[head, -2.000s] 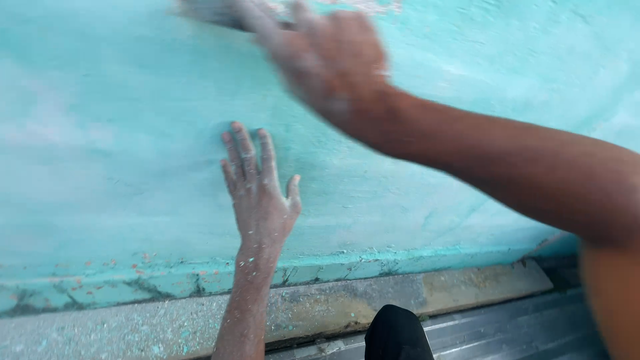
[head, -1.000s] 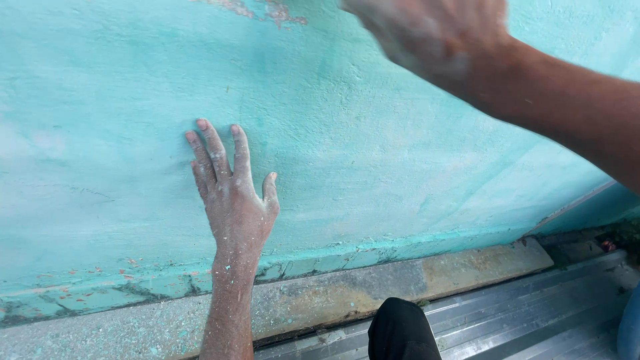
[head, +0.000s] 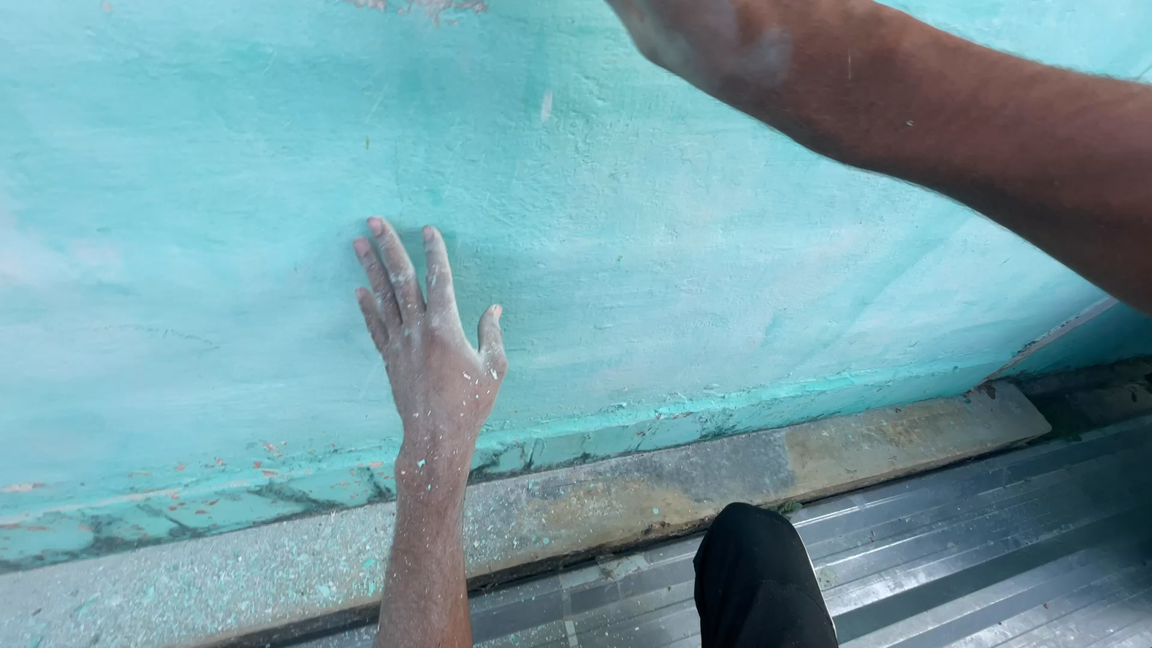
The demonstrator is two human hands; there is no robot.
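A turquoise painted wall (head: 630, 270) with worn, scratched paint fills most of the head view. Flat against it, left of centre, rests my left hand (head: 436, 333), dusty with paint flecks, its fingers spread and nothing in them. At the top right my right hand (head: 702, 31) is cut off by the frame edge, so its fingers and anything in them are hidden. Bare patches of chipped paint (head: 441, 7) show at the upper edge of the view.
A concrete ledge (head: 630, 495) strewn with paint flakes runs along the wall's foot. Below it lies ribbed metal sheeting (head: 972, 531). My knee in dark cloth (head: 760, 576) shows at the bottom. A wall corner (head: 1053, 337) stands at the right.
My right hand has moved up and partly out of view; two seconds ago it had a flat, blurred tool at the wall. My left hand stays spread against the wall.
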